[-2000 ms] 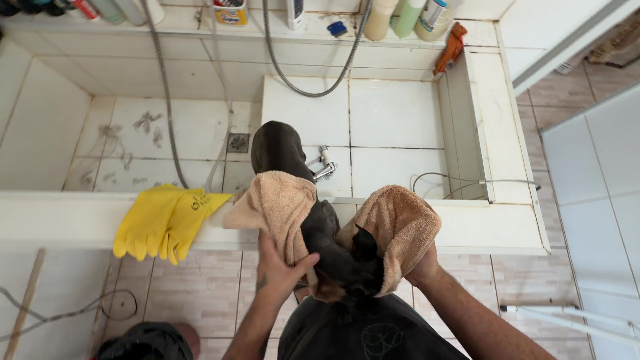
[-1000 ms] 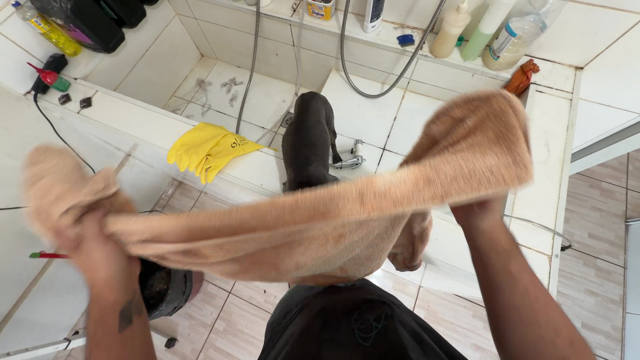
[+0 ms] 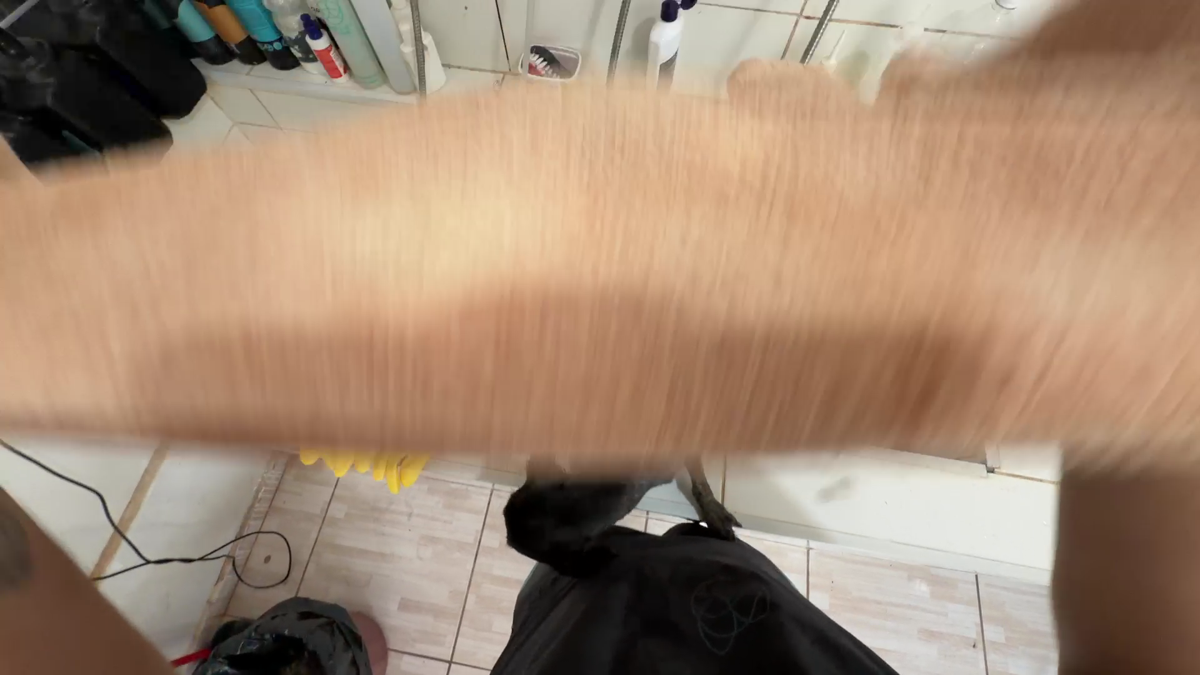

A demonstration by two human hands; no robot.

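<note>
A peach-brown towel [image 3: 562,281], blurred by motion, stretches across the whole width of the view, close to the camera. It hangs in the air between my two raised forearms, held at its ends; the towel and the frame's edge hide my left hand and most or all of my right hand. Below the towel's lower edge, part of a dark-coated dog [image 3: 572,516] shows against my black apron [image 3: 694,600]. One of its paws [image 3: 714,511] rests near the top of the apron. The rest of the dog is behind the towel.
Yellow rubber gloves [image 3: 370,467] hang over the tub's edge at left. Bottles [image 3: 328,52] and black containers [image 3: 94,75] line the back ledge. A black cable [image 3: 122,534] loops at lower left, near a bin with a black bag [image 3: 291,637]. Shower hoses [image 3: 619,42] hang behind.
The towel was around the dog two seconds ago, then stretched out between both hands. It is now raised and covers much of the view. The dog's dark body shows closer against the apron.
</note>
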